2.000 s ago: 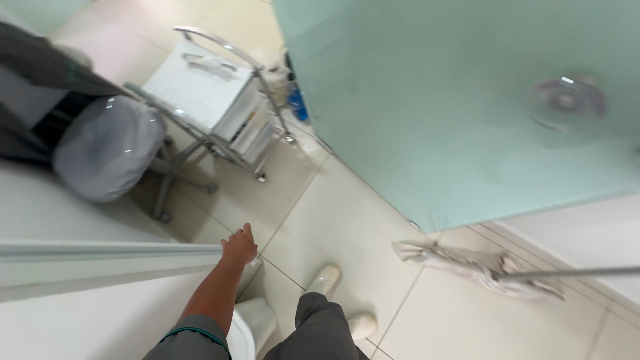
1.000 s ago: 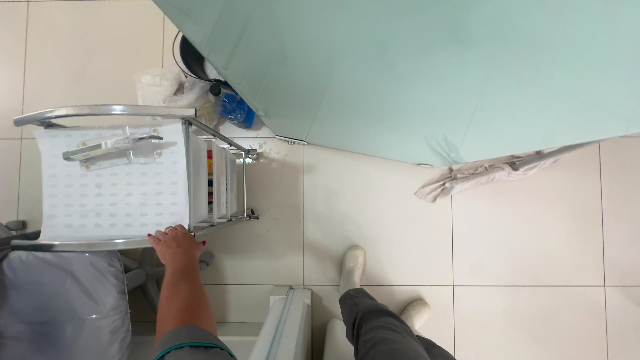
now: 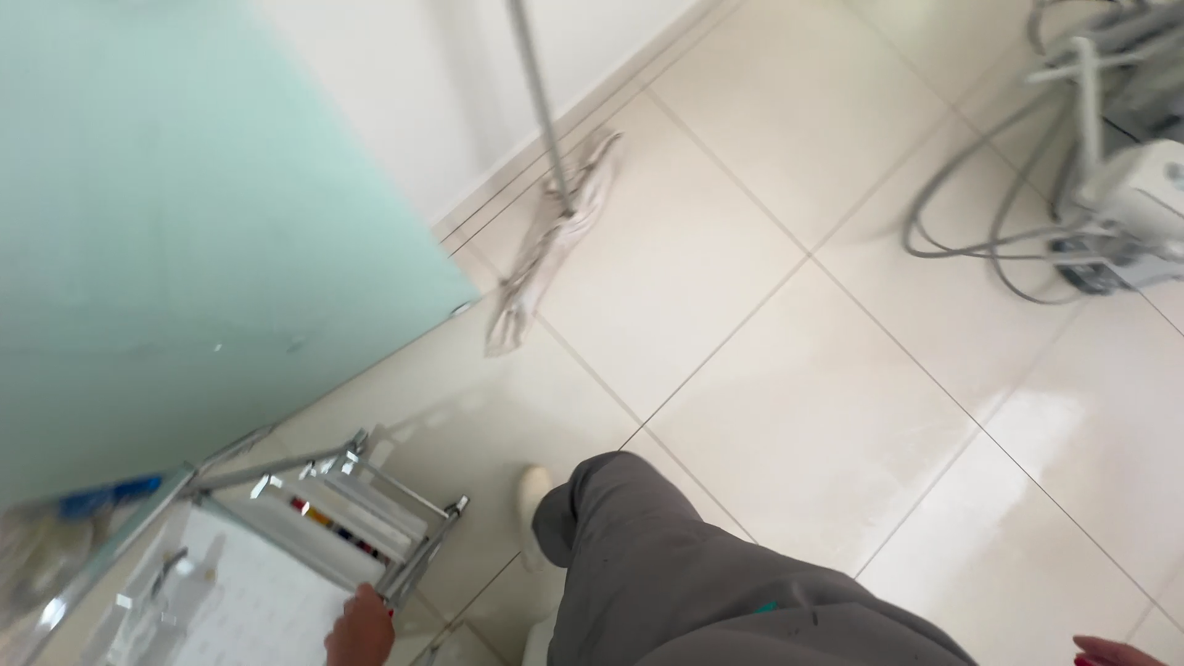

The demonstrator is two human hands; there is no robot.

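Note:
At the lower left, my left hand (image 3: pixel 361 629) is at the near edge of a metal-framed trolley (image 3: pixel 250 583); blur hides whether its fingers grip the frame. A white patterned sheet covers the trolley's top, with a small clear item (image 3: pixel 180 573) lying on it. White drawers (image 3: pixel 342 527) show in its side. Only the fingers of my right hand (image 3: pixel 1110 651) show at the lower right corner, over the floor, and what they do is cut off. A floor mop with a cloth (image 3: pixel 555 250) leans by the white wall.
A frosted green glass panel (image 3: pixel 203 203) spans the upper left, above the trolley. Something blue (image 3: pixel 111 497) lies behind the trolley's rail. At the right stands white wheeled equipment (image 3: pixel 1142 199) with grey hoses (image 3: pixel 994 217) looping over the tiled floor (image 3: pixel 786 398).
My left hand has gone from away from the trolley to its edge. My right hand's fingers have come into view. The view has swung widely, bringing in the hosed equipment.

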